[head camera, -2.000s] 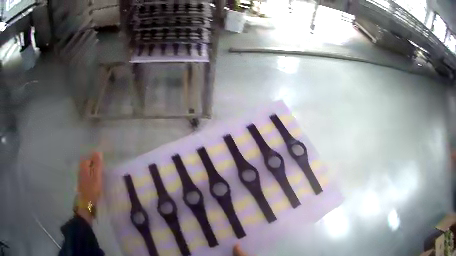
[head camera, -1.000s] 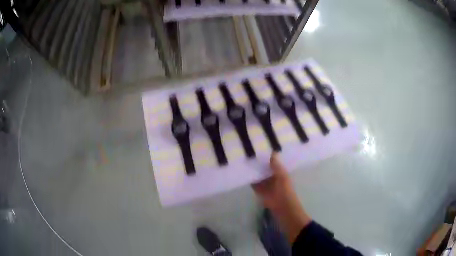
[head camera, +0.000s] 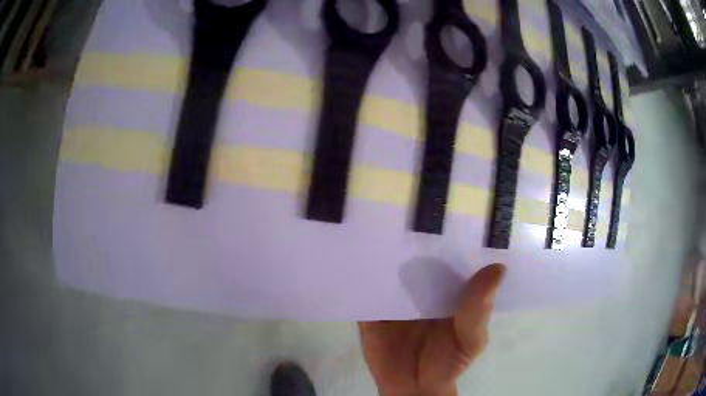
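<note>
The white-lilac carrier board (head camera: 255, 259) is close in front of me and fills most of the view, its top cut off by the picture's edge. Several black watch bands (head camera: 329, 147) lie across it in a spaced row over yellowish tape stripes (head camera: 259, 166). My right hand (head camera: 433, 332) holds the board's near edge from below, with the thumb on top under the middle bands. My left hand is not in view.
Grey floor shows around the board. A dark shoe (head camera: 292, 380) is below it. Dark rack-like frames (head camera: 672, 39) are at the upper right, and blurred cartons (head camera: 685, 309) at the right edge.
The left hand, seen at the board's left side two seconds ago, is gone from view. The board has come up much closer in my right hand. The trolley is largely hidden behind it.
</note>
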